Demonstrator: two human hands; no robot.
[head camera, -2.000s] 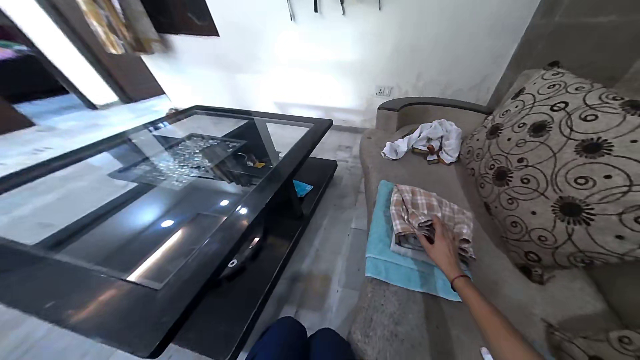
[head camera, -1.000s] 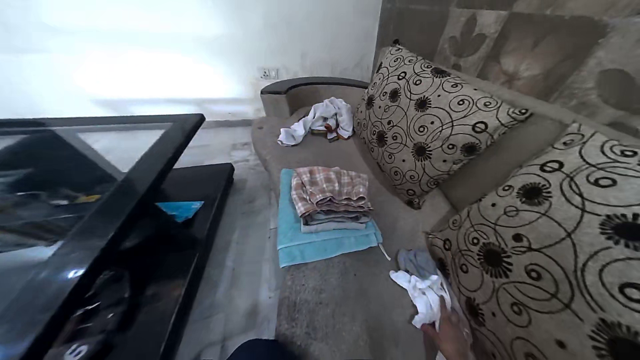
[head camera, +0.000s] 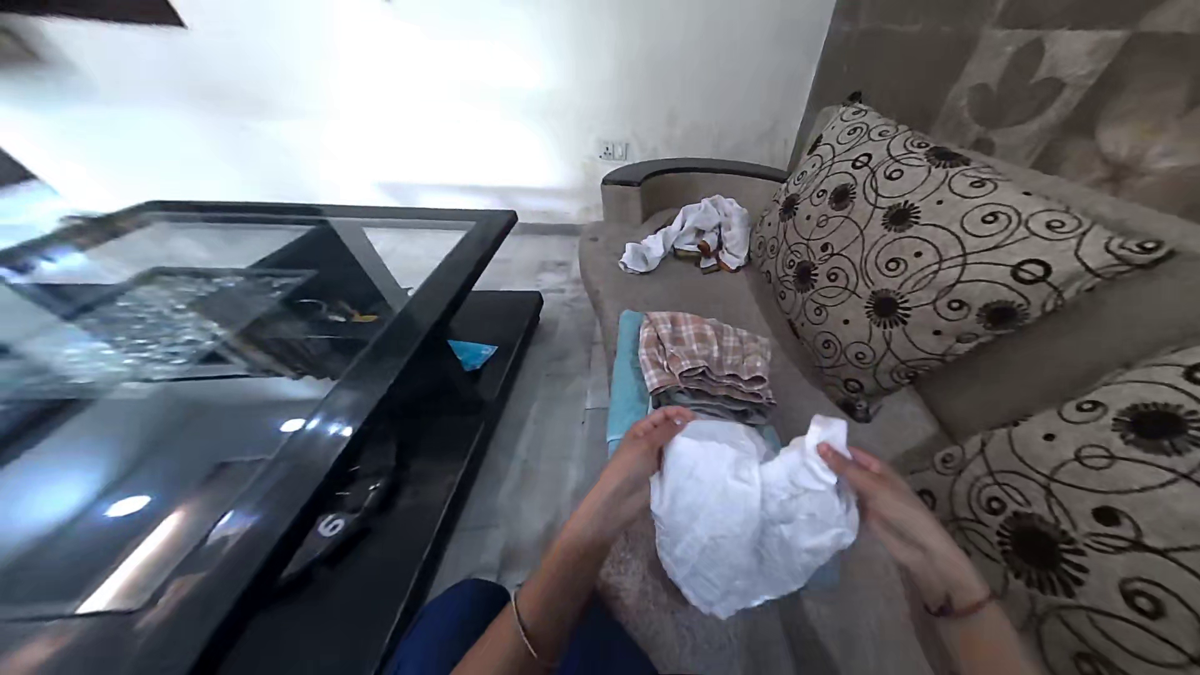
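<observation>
Between my hands hangs a white cloth (head camera: 750, 516), partly spread over the sofa seat. My left hand (head camera: 652, 450) pinches its upper left edge, close to the folded pile. My right hand (head camera: 872, 478) grips its upper right corner. Just beyond, a folded brown-and-white checked cloth (head camera: 703, 352) lies on grey folded fabric (head camera: 712, 405), on top of a light blue towel (head camera: 626, 375). The held cloth hides part of the towel. Farther back, near the armrest, another white cloth (head camera: 698, 230) lies crumpled with small brown and green parts showing.
Two cushions with black swirls and flowers, one farther (head camera: 900, 253) and one nearer (head camera: 1059, 525), lean on the sofa back. A black-framed glass-top table (head camera: 375, 375) stands on the left, with a blue item (head camera: 472, 353) on its lower shelf. The sofa's curved armrest (head camera: 694, 167) is beyond.
One second ago my right hand held the white cloth bunched by the near cushion; now it is opened out between both hands beside the pile. My left hand has come into view.
</observation>
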